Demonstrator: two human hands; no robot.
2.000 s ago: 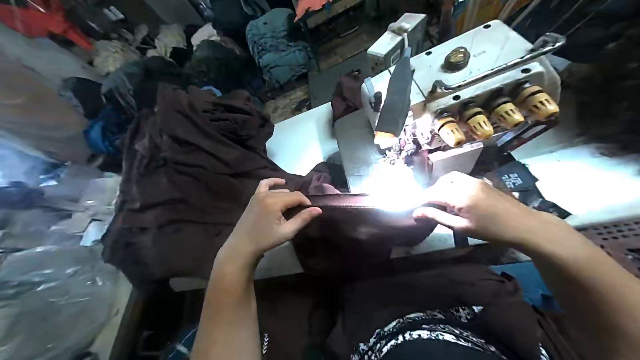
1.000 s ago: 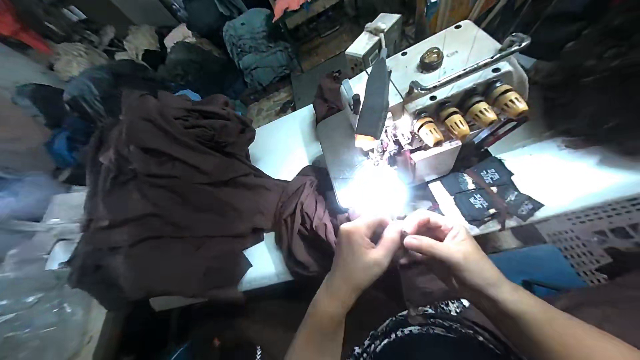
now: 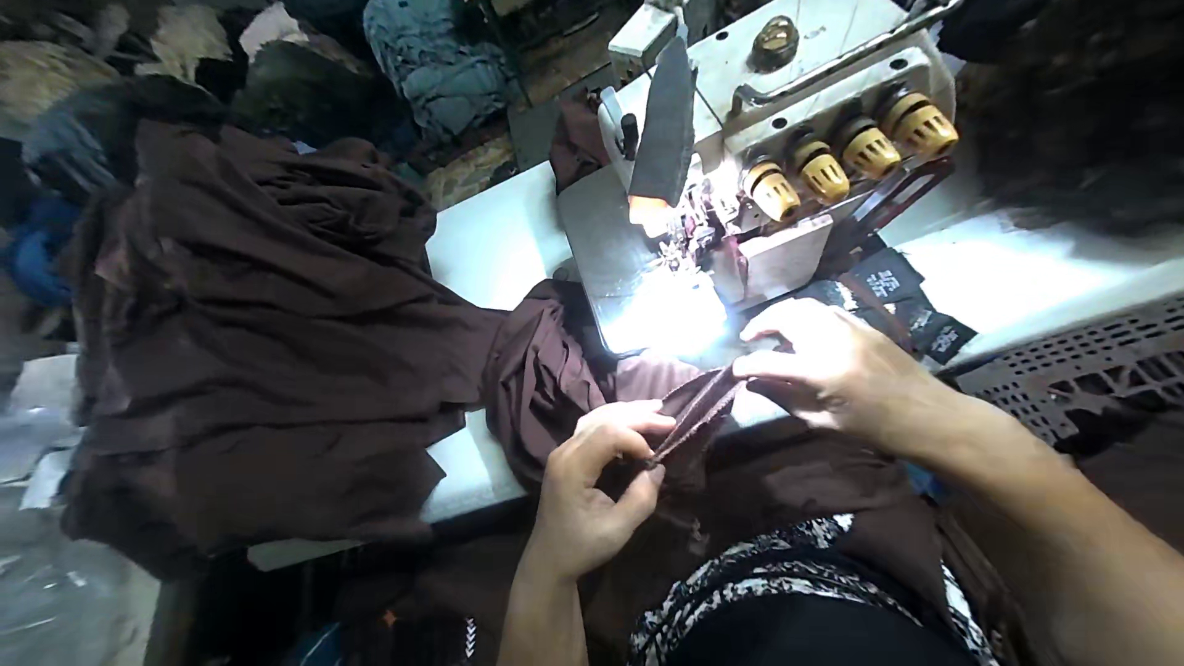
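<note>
Between my hands a folded edge of dark maroon fabric (image 3: 698, 412) is stretched at a slant, in front of an overlock sewing machine (image 3: 777, 120). My left hand (image 3: 601, 481) pinches the lower left end of the edge between thumb and fingers. The upper right end is pinched by my right hand (image 3: 819, 370), just beside the glaring lamp light at the machine's needle area. More of the fabric bunches left of the plate and hangs toward my lap. Glare hides the needle and presser foot.
A large heap of maroon fabric (image 3: 277, 351) covers the left of the white table (image 3: 499, 240). Dark labels with writing (image 3: 888, 277) lie right of the machine. A perforated plastic basket (image 3: 1082, 361) stands at the right edge. Cloth piles (image 3: 435, 65) lie behind, and clear plastic (image 3: 65, 573) at lower left.
Two seconds ago my hands held the fabric edge wide apart; they came together a second ago. Now they are apart again, with the edge stretched between them at a slant.
</note>
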